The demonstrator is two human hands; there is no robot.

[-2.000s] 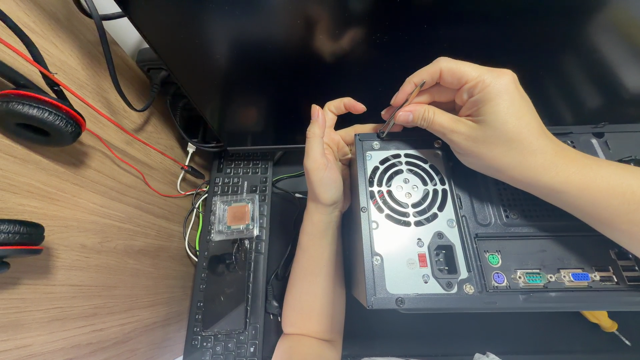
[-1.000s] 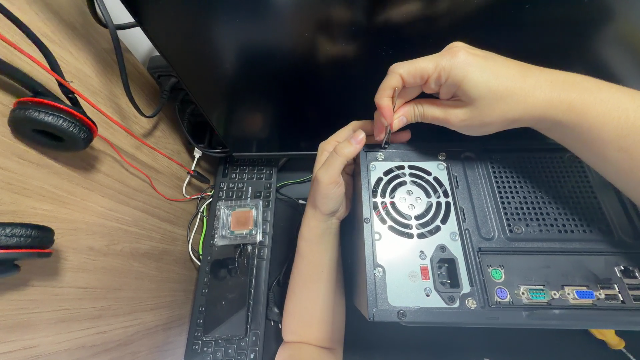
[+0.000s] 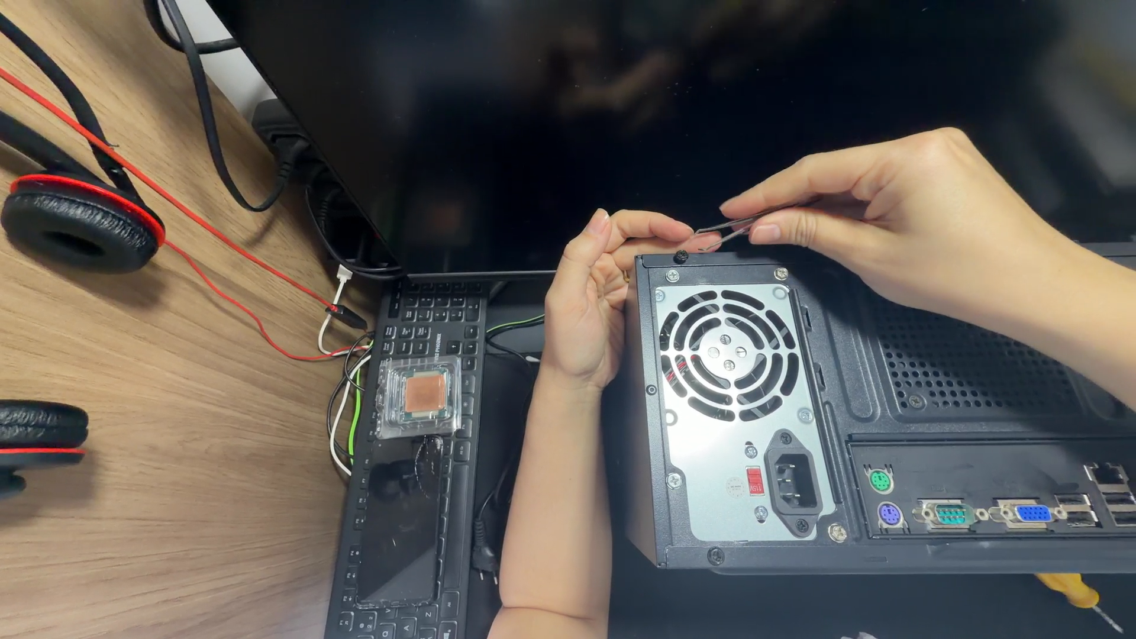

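Note:
A black desktop computer case (image 3: 994, 557) shows its back, with a silver power supply (image 3: 710, 444) at its left end. My right hand (image 3: 905, 195) pinches metal tweezers (image 3: 754, 222) between thumb and fingers; their tips part near the case's upper left corner. A dark screw (image 3: 681, 256) sits at that corner, just left of the tips. My left hand (image 3: 595, 293) is beside the same corner, fingers curled behind the edge; whether they hold anything is hidden.
A black keyboard (image 3: 470, 524) bears a dark phone (image 3: 399, 524) and a processor in a clear plastic tray (image 3: 426, 395). Headphones (image 3: 80, 226) and cables lie left. A large black screen (image 3: 532, 115) spans the back. A yellow-handled screwdriver (image 3: 1069, 587) lies at lower right.
My right hand has moved right, and the tweezers have gone from steep to nearly flat. The dark screw now shows at the case corner.

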